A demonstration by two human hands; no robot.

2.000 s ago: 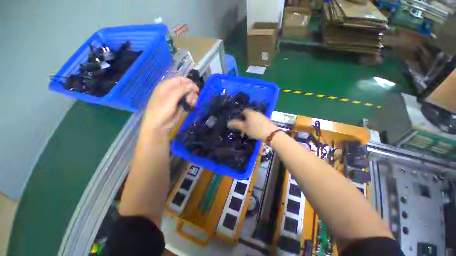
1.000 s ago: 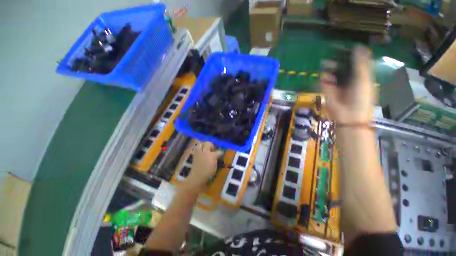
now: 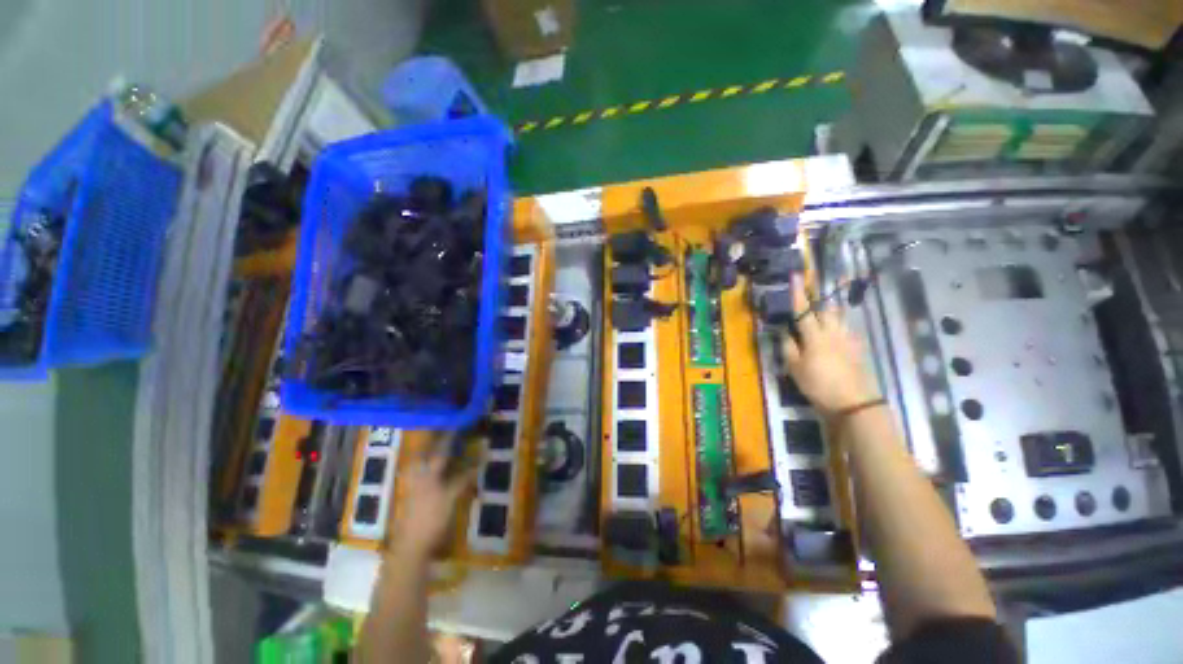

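The orange tray with white socket rows and a green middle strip lies in front of me. Black adapters sit at the far end of its left row, and others at the far end of its right row. My right hand is at the right row, its fingertips by an adapter with a thin black lead beside them. My left hand is blurred, just below the near edge of the blue basket heaped with black adapters; a dark item shows at its fingers, and its grip is unclear.
A second blue basket stands on the left ledge. More orange trays lie under and left of the near basket. A perforated metal plate is at right. A grey machine stands beyond it.
The view has turned right and down. My right hand has come down from above the tray's far end to its right socket row. My left hand stays near the basket's near edge.
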